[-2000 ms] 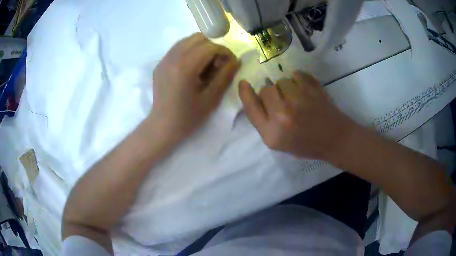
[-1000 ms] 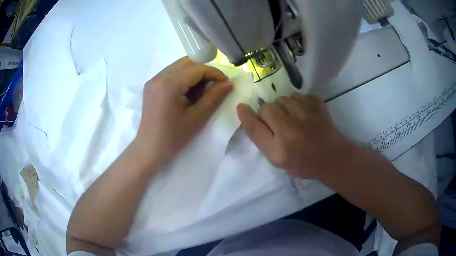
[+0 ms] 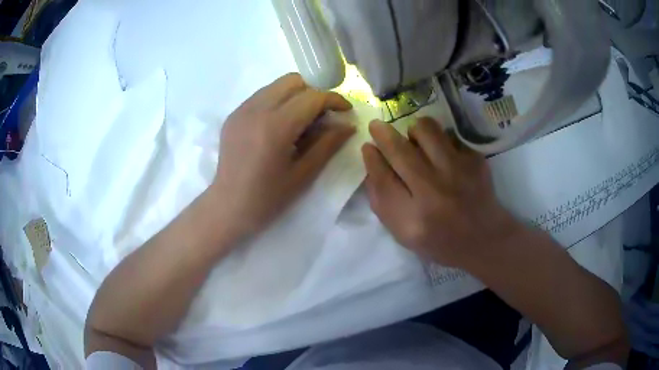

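Note:
A large white garment panel (image 3: 289,267) spreads over the table and under both hands. My left hand (image 3: 271,144) pinches the cloth between thumb and fingers, just left of the lit needle area. My right hand (image 3: 430,191) rests with bent fingers on the cloth close to the presser foot (image 3: 405,105). A cloth edge with a dark gap beneath it lies between the hands. The sewing machine head (image 3: 419,43) overhangs the fingertips. Whether my right hand holds snips is hidden.
The white machine lamp (image 3: 316,54) glows beside the needle. A printed ruler (image 3: 600,191) runs along the table's front edge at right. A white strip (image 3: 625,94) lies at the right. A small tan label (image 3: 37,242) is on cloth at left, with part of a blue bin (image 3: 25,108) behind.
The machine appears larger and further right as the view shifts. My right hand's fingers have moved up closer to the presser foot. My left hand still pinches the cloth.

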